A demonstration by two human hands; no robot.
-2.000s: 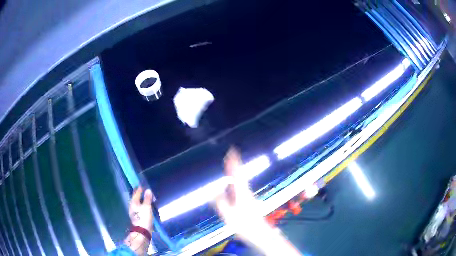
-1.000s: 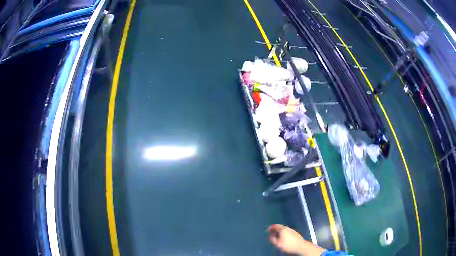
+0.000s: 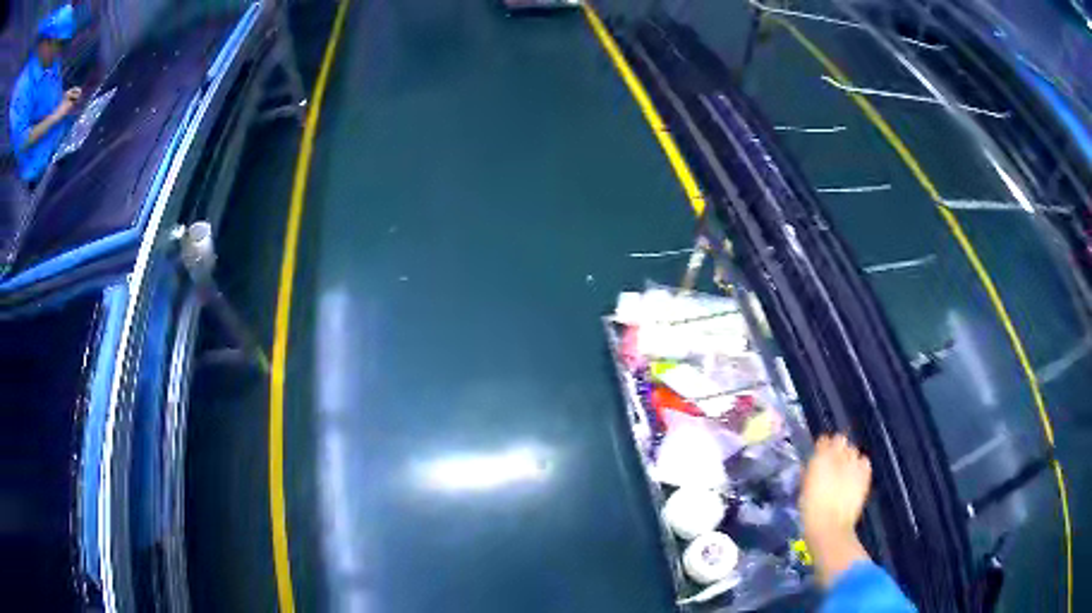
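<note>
A narrow cart point(image 3: 643, 445) stands on the floor at the lower right. It holds white rolls point(image 3: 710, 557), white bags or wrapped bundles point(image 3: 689, 329), a red item and dark plastic. My right hand point(image 3: 835, 489), in a blue sleeve, is bare and over the cart's right edge, beside long black strips point(image 3: 784, 216). Its fingers look curled, and I cannot tell whether it holds anything. My left hand is not in view.
Black panels with blue edges point(image 3: 114, 359) lie along the left on a line with a silver rail point(image 3: 153, 228). A person in blue point(image 3: 42, 102) stands at the upper left. Yellow floor lines point(image 3: 283, 359) run lengthwise; thin metal bars point(image 3: 856, 188) stick out at the right.
The view has turned from the panel to the aisle and moved along it. The cart sits lower in view, my right hand is now beside it, and my left hand has left the picture.
</note>
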